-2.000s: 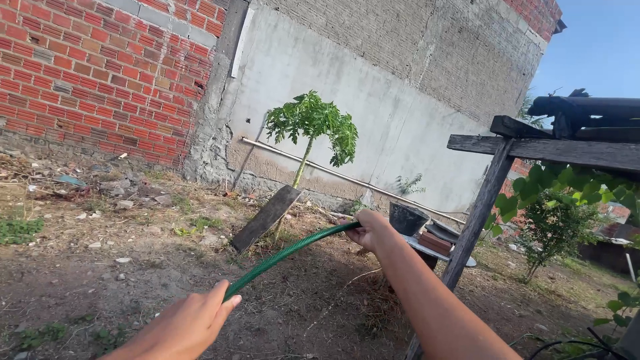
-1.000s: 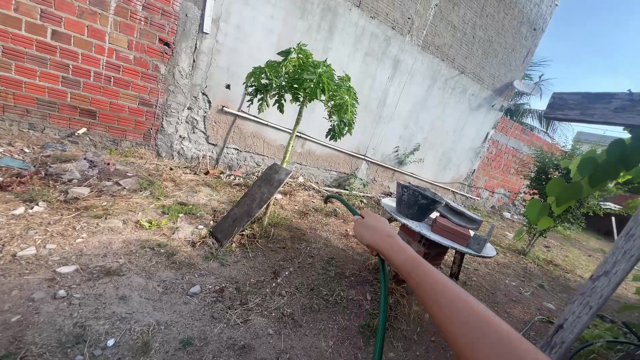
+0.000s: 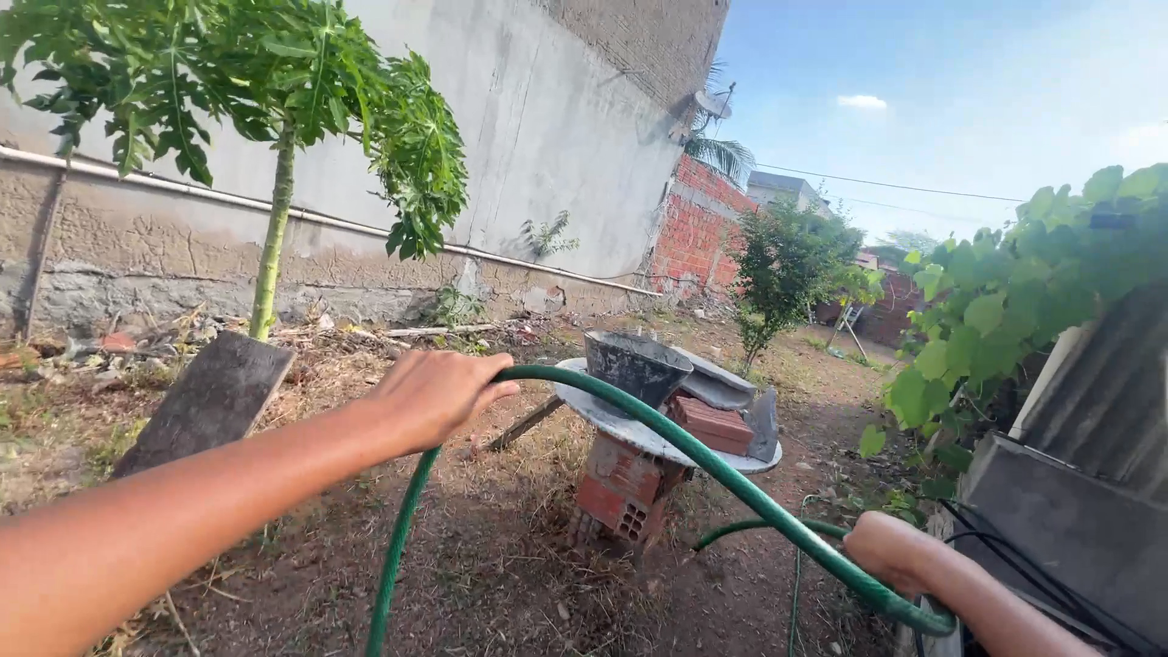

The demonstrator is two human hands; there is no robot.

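Observation:
My left hand (image 3: 447, 392), at the centre left, is closed around a green garden hose (image 3: 675, 438). From that hand one stretch of hose hangs down to the bottom edge, and another arcs to the lower right. There my right hand (image 3: 890, 552) grips the hose where it points back toward the middle. The hose passes in front of a round table (image 3: 575, 388) on hollow bricks, which holds a dark bucket (image 3: 636, 368), a red brick (image 3: 714, 422) and grey pieces. To the left, a papaya tree (image 3: 272, 228) stands behind a leaning board (image 3: 205, 401).
A plastered wall (image 3: 547, 146) with a white pipe (image 3: 365, 228) along its base runs behind. At the right are a leafy vine (image 3: 995, 310), corrugated sheeting (image 3: 1113, 392) and black cables (image 3: 1031, 575). A bush (image 3: 785, 265) grows farther back. Dry ground (image 3: 474, 557) lies below.
The view has swung right and come nearer to the round table and papaya tree. One second ago only one hand showed on the hose; both hands show on it now.

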